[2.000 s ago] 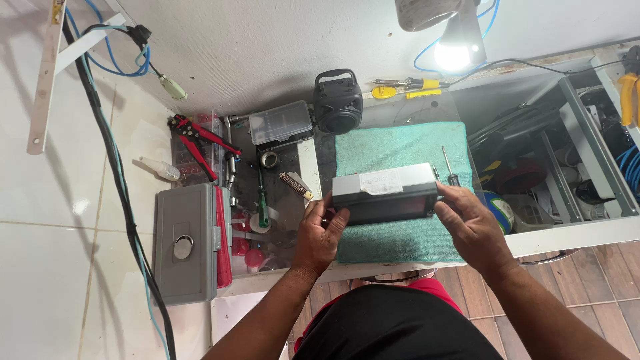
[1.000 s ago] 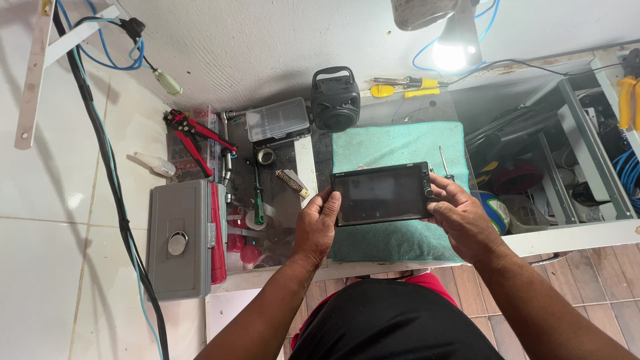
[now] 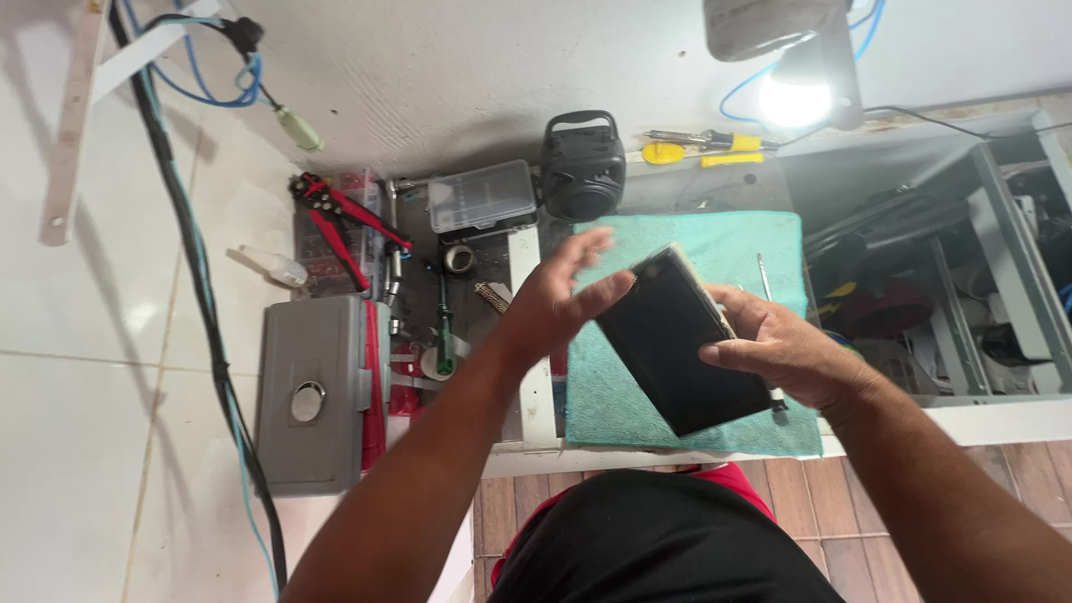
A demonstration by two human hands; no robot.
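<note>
A car stereo head unit with a black screen is tilted diagonally above a teal cloth. My right hand grips its right edge, thumb on the front and fingers behind. My left hand is blurred at the upper left corner, fingers spread and raised; its thumb overlaps the corner, and whether it touches cannot be told. A screwdriver lies on the cloth's right side, partly hidden behind my right hand.
Left of the cloth are a grey toolbox, red wire strippers, a green-handled screwdriver and a clear-lidded case. A black speaker and a soldering iron stand and lie behind. A lit lamp hangs at upper right.
Both hands held the unit by its sides earlier. It has turned from top view to screen view, then to a diagonal tilt; my left hand's fingers have lifted and spread.
</note>
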